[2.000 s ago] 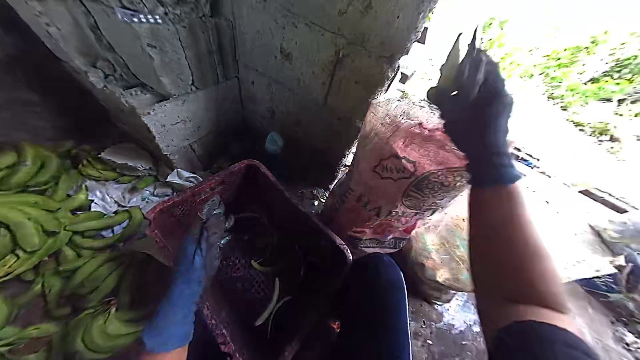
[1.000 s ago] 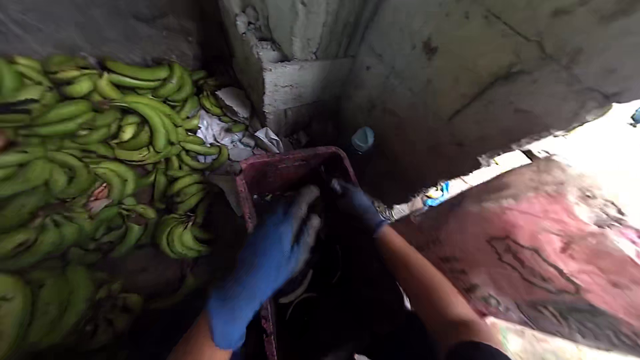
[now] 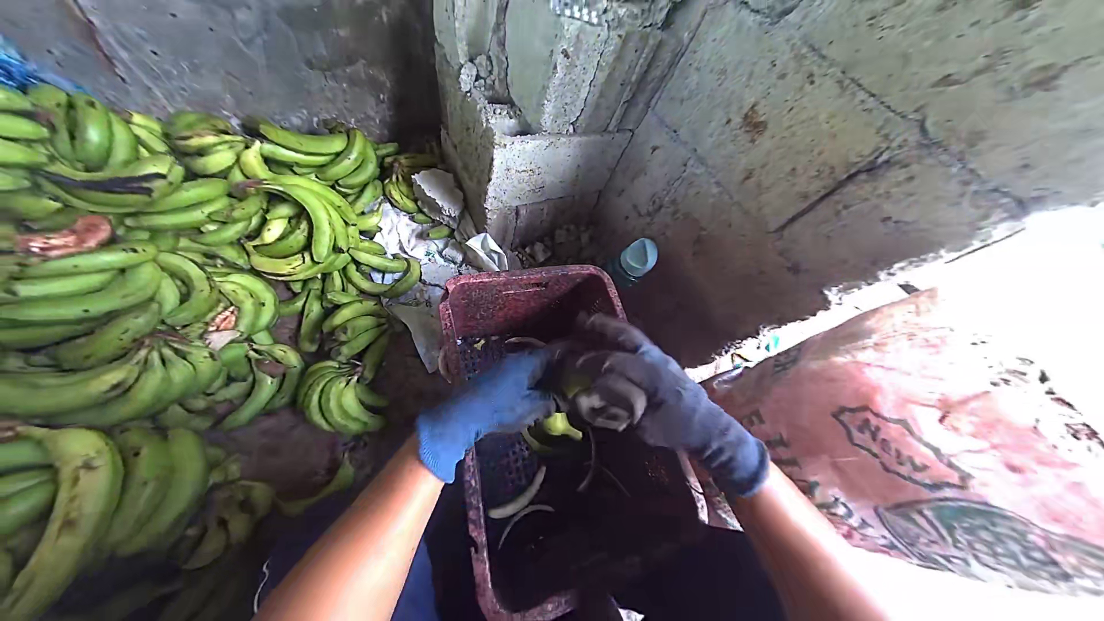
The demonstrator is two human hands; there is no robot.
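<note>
Both hands, in soiled work gloves, are together over a dark red plastic crate (image 3: 536,278). My left hand (image 3: 492,405), in a blue glove, reaches in from the left with its fingertips in shadow against a dark, blurred object. My right hand (image 3: 664,397), in a dark grey-blue glove, curls around a greyish roundish thing (image 3: 611,402) that I cannot identify. Below the hands a yellow-green piece (image 3: 559,427) shows. Pale curved strips of peel or stem (image 3: 520,494) lie in the crate. What sits between the fingers is mostly hidden.
Heaped bunches of green bananas or plantains (image 3: 112,293) cover the floor at left. Rubble and crumpled paper (image 3: 405,237) lie by a concrete block pillar (image 3: 552,172). A pale blue-green plastic container (image 3: 636,259) stands behind the crate. A red printed sack (image 3: 897,448) is at right.
Two seconds ago my right hand was raised at the upper right, holding a dark pointed object; by one second ago it had come down to the crate beside my left hand. The view has swung left.
</note>
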